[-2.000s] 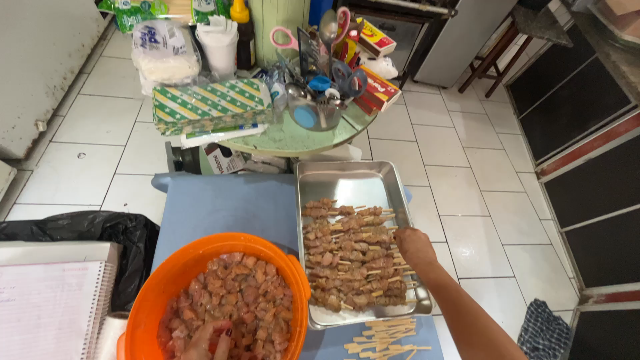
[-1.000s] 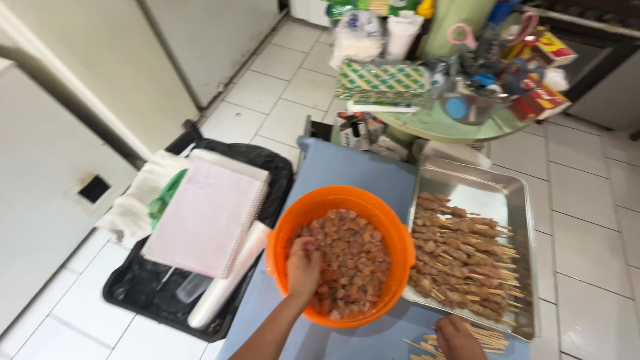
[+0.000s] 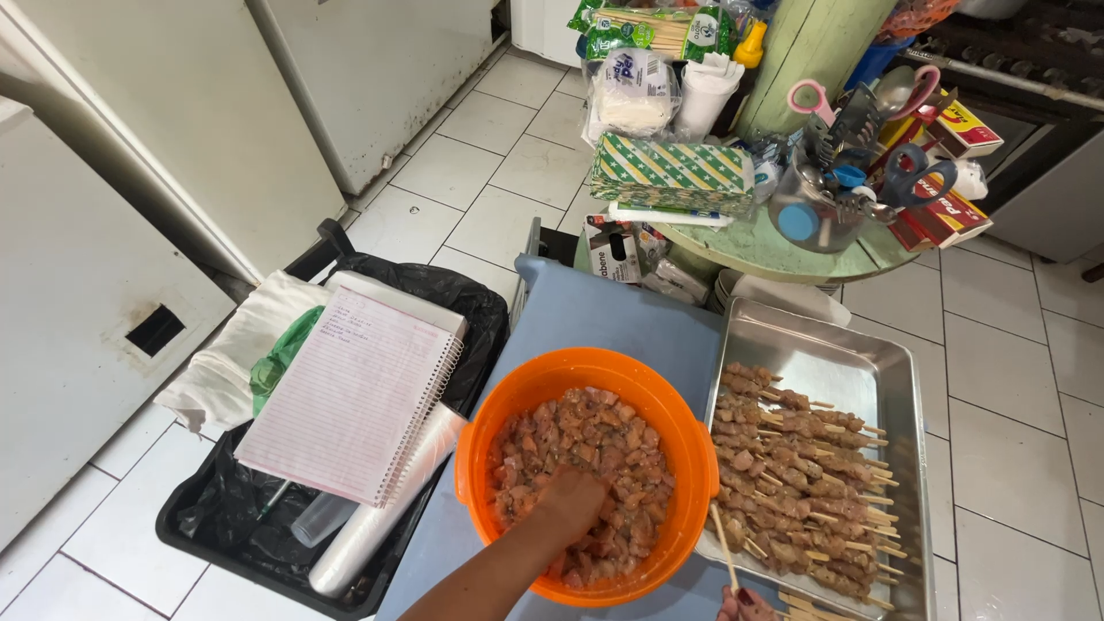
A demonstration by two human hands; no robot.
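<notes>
My left hand (image 3: 573,504) reaches into an orange plastic bowl (image 3: 707,461) full of diced raw meat (image 3: 634,440); its fingertips are hidden among the pieces. At the bottom edge, my right hand (image 3: 749,606) pinches a bare wooden skewer (image 3: 724,548) that points up beside the bowl's rim. A metal tray (image 3: 912,414) to the right of the bowl holds rows of meat skewers (image 3: 802,466). Part of a pile of bare skewers (image 3: 815,606) shows below the tray. Bowl and tray rest on a blue surface (image 3: 604,306).
A spiral notebook (image 3: 354,388) with writing lies over a black crate (image 3: 194,517), beside a roll of plastic film (image 3: 388,509). Behind, a round green table (image 3: 776,254) bears patterned packets (image 3: 673,172), scissors (image 3: 918,172) and utensils. White appliances (image 3: 95,328) stand at left.
My right hand has left the tray's edge, seen two seconds ago, and now holds a skewer near the bowl. My left hand stays in the meat. The view has swung left.
</notes>
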